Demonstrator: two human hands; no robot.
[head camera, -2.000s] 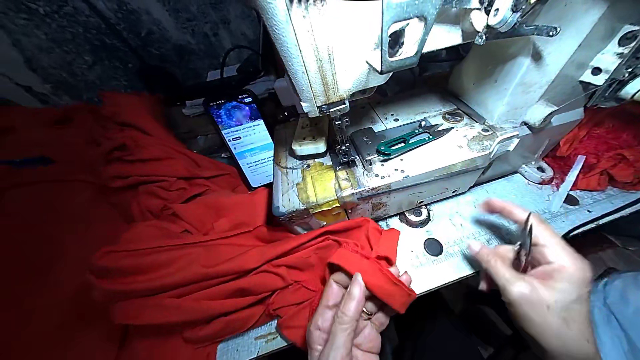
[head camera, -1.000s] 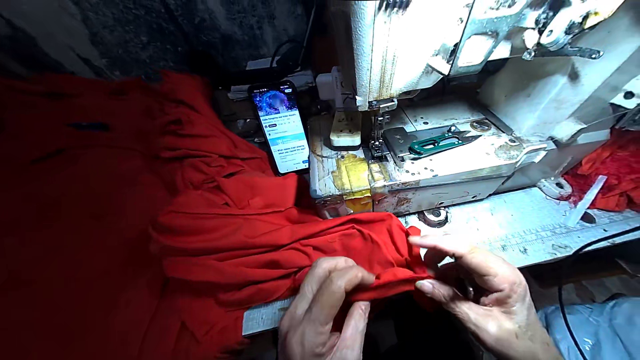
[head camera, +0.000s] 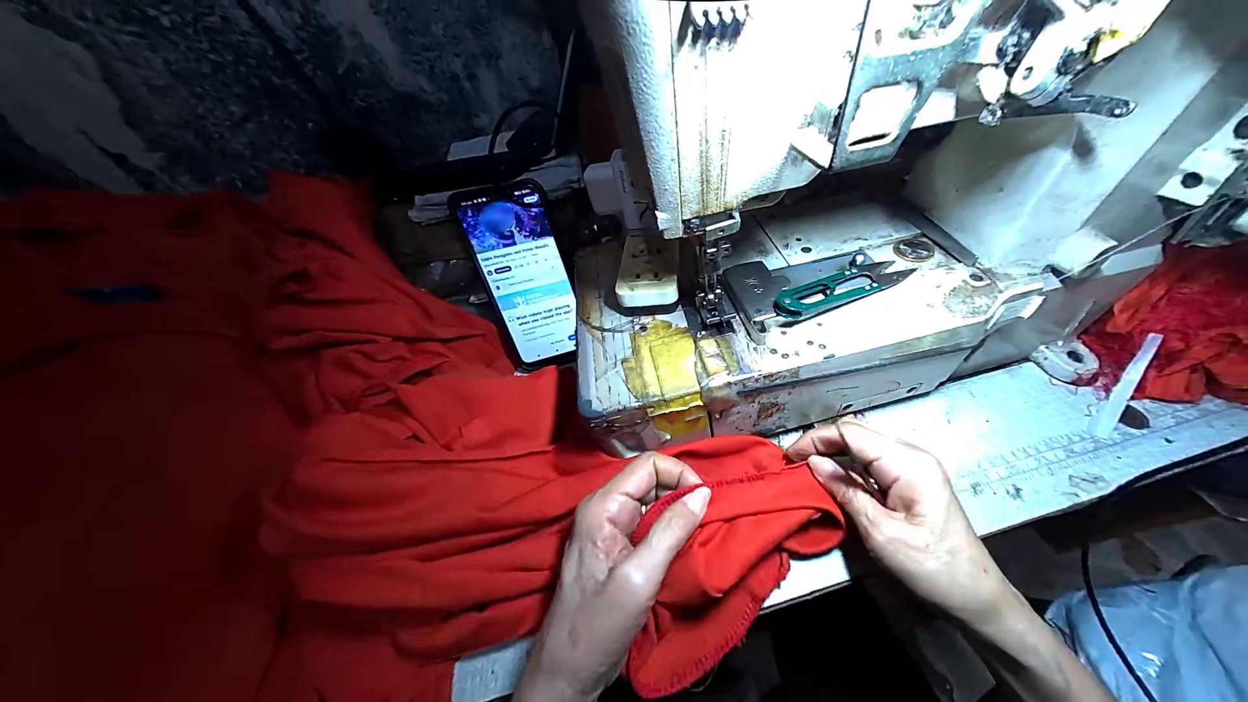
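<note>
Red fabric with overlocked edges spreads from the left to the near edge of the sewing table. My left hand pinches it at a stitched seam between thumb and fingers. To the right, my right hand grips the same piece by its edge with thumb and fingertips, so the seam runs between both hands. Just beyond them stands an industrial sewing machine, its presser foot over the bed. Green-handled thread snips lie on the bed right of the foot.
A lit smartphone leans left of the machine. A pale block sits beside the presser foot. More red fabric is heaped at the right, near a white strip. A dark cable hangs at the lower right.
Two seconds ago my right hand was away from the fabric, holding a small dark tool; now it grips the fabric edge. The fabric end has been turned, showing its overlocked seam. The view has shifted.
</note>
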